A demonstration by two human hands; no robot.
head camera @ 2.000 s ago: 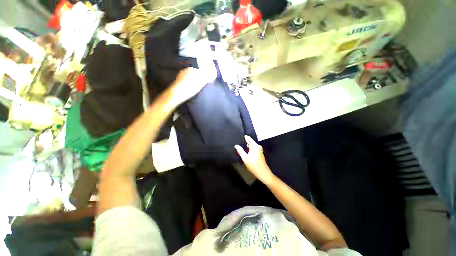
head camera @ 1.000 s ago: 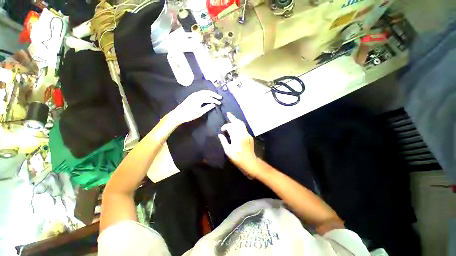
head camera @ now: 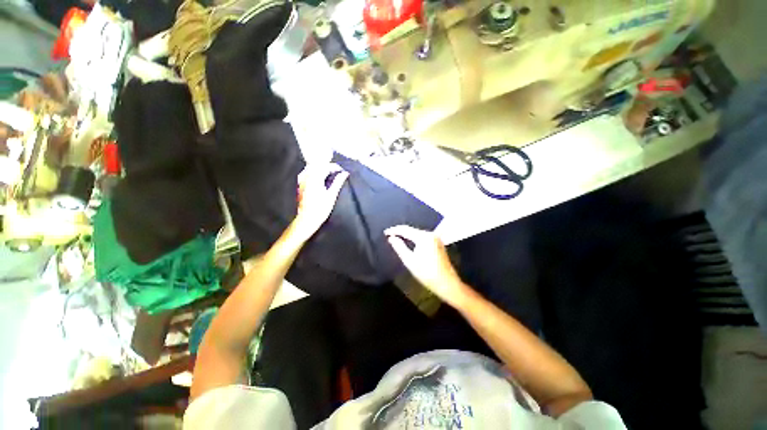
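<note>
A dark navy garment panel (head camera: pixel 357 227) lies over the front edge of the white machine table, bluish under the lamp, with a fold or seam line running down it. My left hand (head camera: pixel 321 195) is on the panel's upper left part, thumb and fingers pinched together at the cloth. My right hand (head camera: pixel 425 256) is at the panel's lower right edge, thumb and finger close together; whether cloth is between them is unclear. The sewing machine's needle area (head camera: pixel 402 147) is just beyond the panel's upper edge. The cloth's corner points right, below the needle area.
The cream machine head (head camera: pixel 538 67) spans the back right. Black-handled scissors (head camera: pixel 502 172) lie right of the needle. A parts tray (head camera: pixel 664 122) is at the right end. Dark cloth (head camera: pixel 156 168) lies over green cloth (head camera: pixel 172 281) at left. A red bottle (head camera: pixel 394 18) stands behind.
Since a second ago the panel has turned, its corner now pointing right. My hands have moved further apart, the right one lower. The pale oval shape no longer shows clearly.
</note>
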